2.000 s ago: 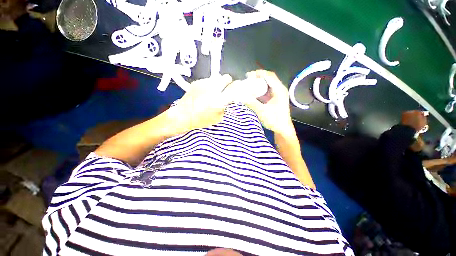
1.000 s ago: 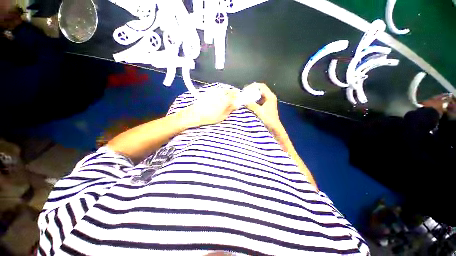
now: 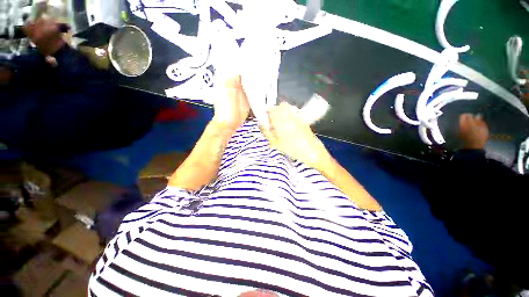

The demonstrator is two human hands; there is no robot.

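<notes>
Glare washes out much of the centre. My left hand [image 3: 232,107] is at the near edge of the heap of white curved shells [image 3: 200,61]; its fingers blend into the white and its grip cannot be told. My right hand [image 3: 287,127] is just right of it, closed at the lower end of a long white shell [image 3: 259,104] that runs up between the hands towards the heap. A short blurred white part [image 3: 316,109] shows just beyond my right hand; whether it touches the hand cannot be told.
A pile of white curved units [image 3: 435,104], one with a blue stripe [image 3: 386,90], lies right on the black worktop [image 3: 348,66]. Beyond its white rail is the green belt [image 3: 394,20]. A round screw dish [image 3: 130,51] stands left. Neighbours' hands show left [image 3: 46,35] and right [image 3: 474,130].
My hands were together at the shirt front on a white part; now they are apart, reaching towards the heap. The short white part shows beyond the right hand. The right neighbour's hand has moved beside the pile.
</notes>
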